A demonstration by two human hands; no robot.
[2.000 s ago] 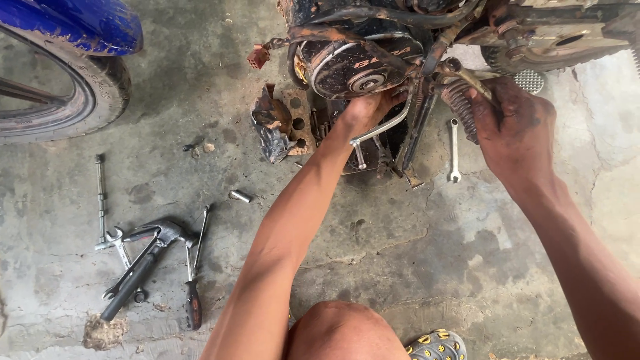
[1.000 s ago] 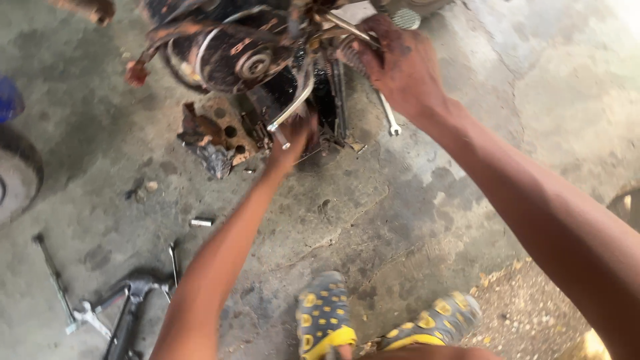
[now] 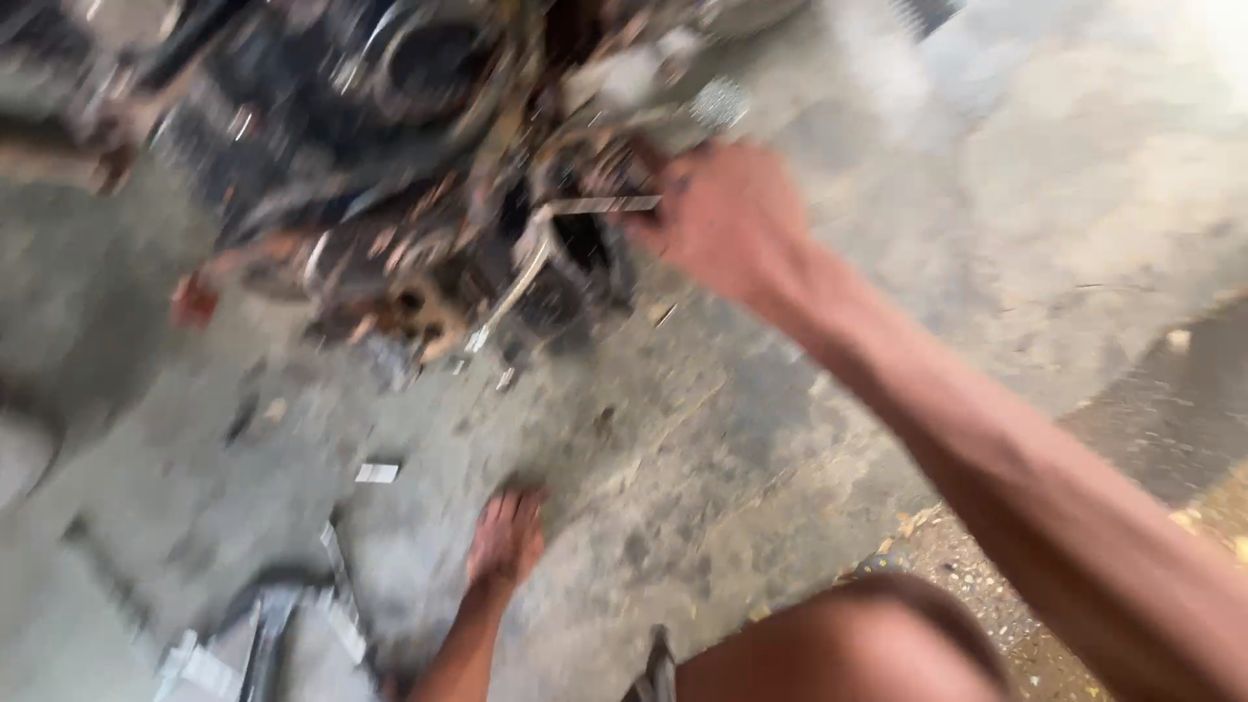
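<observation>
The frame is blurred by motion. My right hand [image 3: 726, 219] is at the lower right side of a greasy motorcycle engine [image 3: 429, 107], its fingers at the end of a silvery metal bar [image 3: 600, 205]. Whether they grip the bar is not clear. A bent metal lever [image 3: 517, 292] slants down and left from that bar. My left hand [image 3: 507, 534] is over the concrete floor, well below the engine, with fingers close together. Its palm is hidden, so I cannot tell whether it holds anything.
A small metal socket [image 3: 377, 473] lies on the floor left of my left hand. A hammer [image 3: 268, 624], a screwdriver [image 3: 341, 595] and a long dark tool [image 3: 107, 575] lie at the lower left. A rusty perforated part [image 3: 429, 322] sits under the engine. My knee [image 3: 838, 643] is at the bottom.
My left hand has come away from beneath the engine and is now over the floor. My right hand remains beside the engine. The view has shifted and tilted strongly.
</observation>
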